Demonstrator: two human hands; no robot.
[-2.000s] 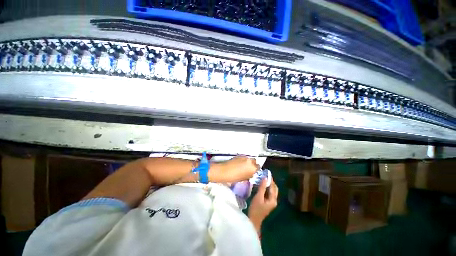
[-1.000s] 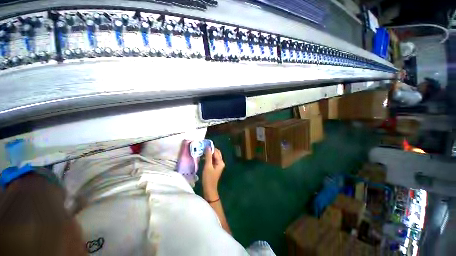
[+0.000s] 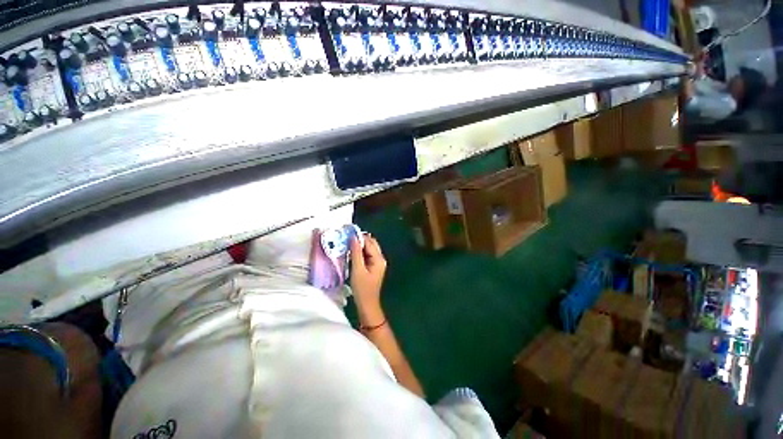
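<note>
My right hand [image 3: 369, 261] is low beside my lap, its fingertips closed on a small pale lilac and white item [image 3: 330, 261]. I cannot tell what this item is. A thin red string is on my right wrist. My left forearm shows large and dark at the lower left edge, with a silver bangle and a blue band or cord at the wrist. My left hand itself is out of the picture.
Circuit board panels [image 3: 227, 51] with black and blue parts run along the grey rail above. A dark phone-like rectangle [image 3: 375, 163] lies on the white front ledge [image 3: 481, 129]. Cardboard boxes [image 3: 502, 210] stand on the green floor. A person [image 3: 717, 93] is far right.
My view has swung right, bringing more floor and boxes into sight. My left hand has left the lilac and white item and gone out of view. My right hand still holds it.
</note>
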